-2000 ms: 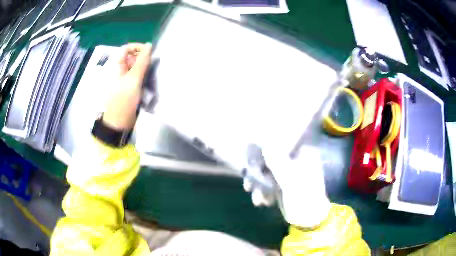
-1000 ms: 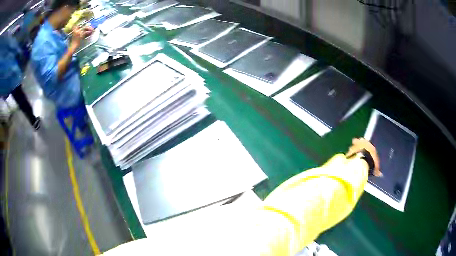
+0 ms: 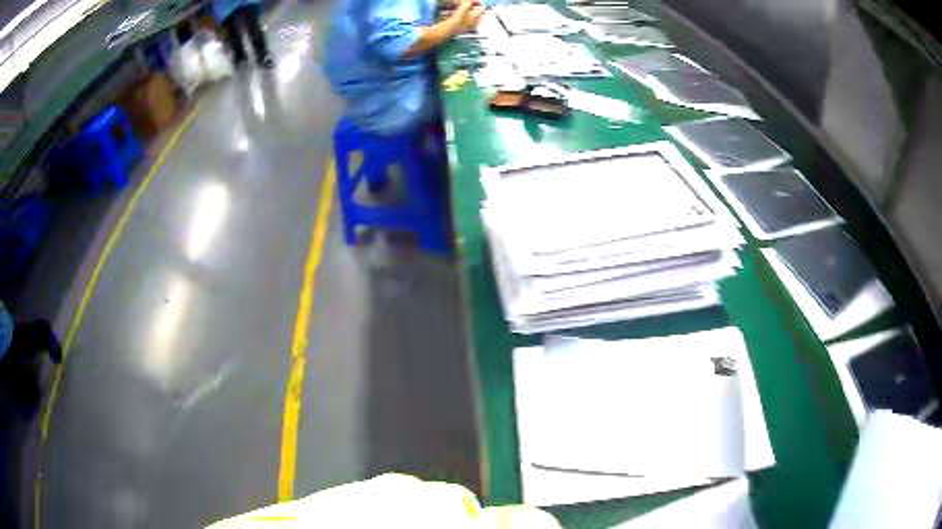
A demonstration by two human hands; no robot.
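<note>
A pale, glare-bright tablet back cover (image 3: pixel 630 408) with a dark camera block in its upper right corner lies on a white sheet on the green bench. Behind it stands a stack of housings (image 3: pixel 609 243) interleaved with white sheets. White sheets or glare-bright surfaces show at the bottom edge and at the lower right (image 3: pixel 893 475); I cannot tell if anything holds them. A yellow sleeve shows at the bottom edge. Neither of my hands is in view.
Dark housings (image 3: pixel 780 196) on white sheets line the far right side of the green bench (image 3: pixel 496 413). A person in a blue smock (image 3: pixel 384 62) is at the bench beyond, by a blue stool (image 3: pixel 393 191). A dark brown object (image 3: pixel 529 101) lies farther along the bench.
The view has swung left towards the floor. The hand with the black wristband, which was at a dark housing on the right, has left the picture.
</note>
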